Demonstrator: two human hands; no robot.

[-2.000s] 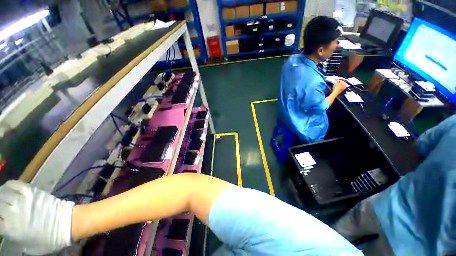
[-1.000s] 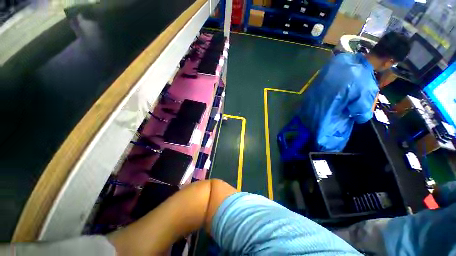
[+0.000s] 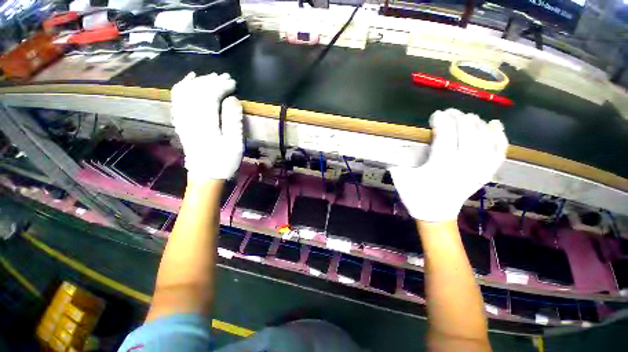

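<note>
My left hand (image 3: 208,127), in a white glove, rests over the wooden edge (image 3: 330,121) of the bench top, fingers on top, thumb apart. My right hand (image 3: 451,165), also gloved in white, rests on the same edge further right, its thumb spread to the left. The fingers curl over the edge, and neither hand shows a loose item. Below, flat black set-top boxes (image 3: 533,260) lie in a row on the pink-lined shelf (image 3: 575,247). A black cable (image 3: 283,130) hangs over the edge between my hands.
On the dark bench top lie a red marker pen (image 3: 462,89) and a tape roll (image 3: 479,74). Dark wrapped units (image 3: 206,31) are stacked at the back left. A lower shelf holds more boxes (image 3: 319,261). A yellow crate (image 3: 69,317) stands on the green floor at lower left.
The view has turned from the aisle and the seated person to the rack's front. Both gloved hands now show on the bench edge; earlier only one arm and part of a glove showed.
</note>
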